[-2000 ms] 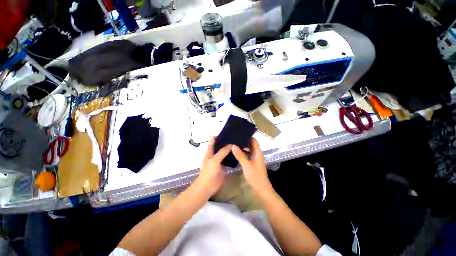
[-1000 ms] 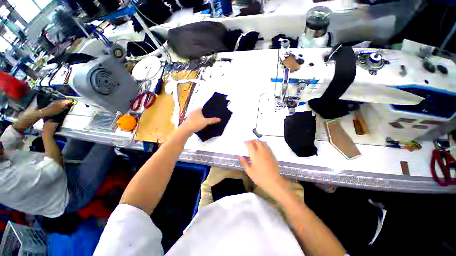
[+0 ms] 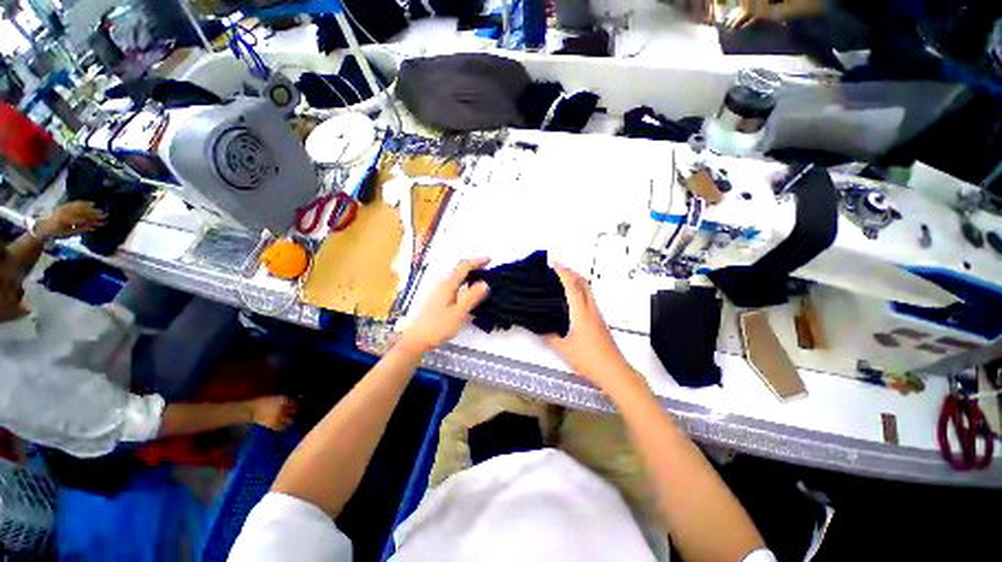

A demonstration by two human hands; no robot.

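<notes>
A stack of black cut pieces [image 3: 521,294] is gathered between my two hands near the table's front edge, its layers fanned. My left hand [image 3: 445,310] holds its left side. My right hand [image 3: 582,321] holds its right side. Another black stack [image 3: 686,335] lies on the table to the right, in front of the sewing machine [image 3: 868,236]. A tan card template [image 3: 772,353] lies just right of that stack.
Red scissors [image 3: 965,430] lie far right. At left are a brown cardboard sheet [image 3: 357,259], an orange ball [image 3: 285,259], more red scissors [image 3: 327,212] and a grey motor cover [image 3: 244,160]. Another person's arm [image 3: 220,415] is far left. A black piece [image 3: 507,435] lies on my lap.
My left hand has stayed at the left stack, and my right hand has moved left onto its other side. The pieces are now gathered between both hands. The view has shifted slightly.
</notes>
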